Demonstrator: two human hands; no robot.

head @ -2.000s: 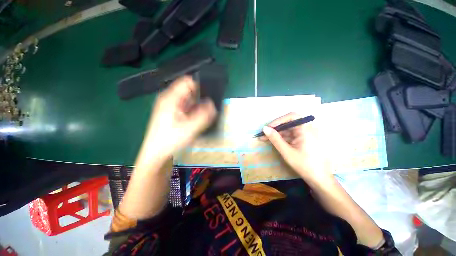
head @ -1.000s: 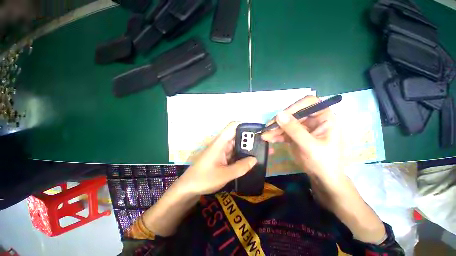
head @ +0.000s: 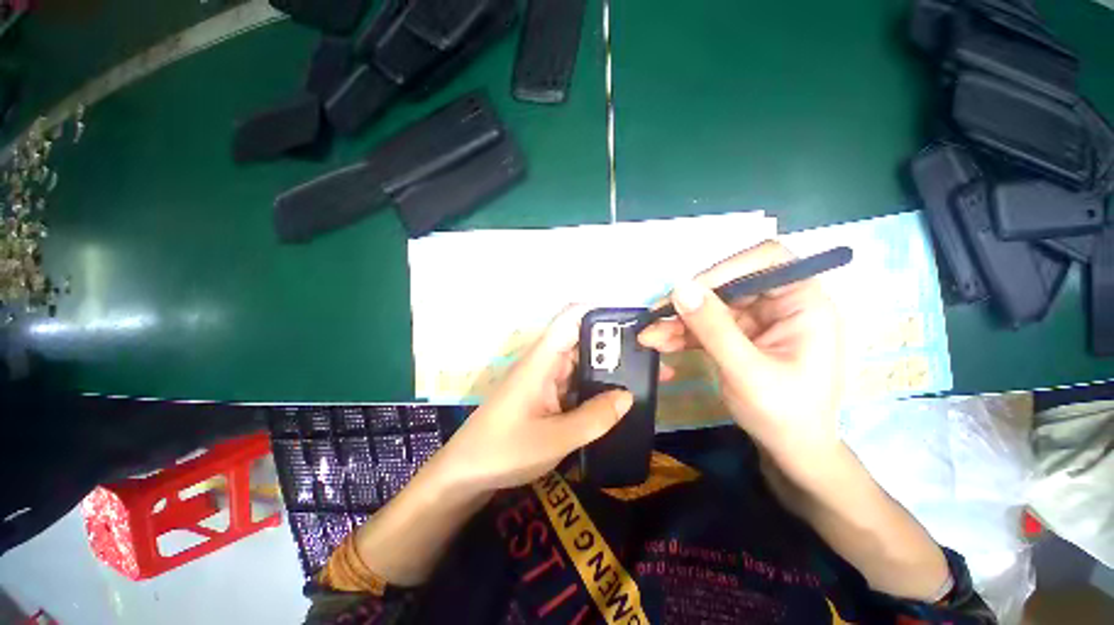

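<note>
A black phone case [head: 621, 430] is upright in my left hand [head: 528, 415], with my thumb across its back. A pale camera plate [head: 605, 347] with dark round holes sits at its top end. My right hand [head: 770, 346] holds dark tweezers [head: 788, 274] like a pen. Their tip is at the case's top edge beside the camera plate; whether it holds an adhesive piece is too small to tell. White and pale-blue adhesive sheets [head: 489, 278] with tan patterned rows lie under both hands.
Loose black cases lie on the green bench [head: 183, 244] at the upper left [head: 458, 165]. More cases are piled at the right [head: 1020, 122]. Small gold-coloured parts [head: 27, 232] are at the far left. A red stool [head: 183, 503] and a dark woven basket [head: 354, 470] stand below.
Since two seconds ago, my left hand has come from the loose cases to the centre with a case. The tweezers have moved from the sheet to the case's top end. Little differs from one second ago.
</note>
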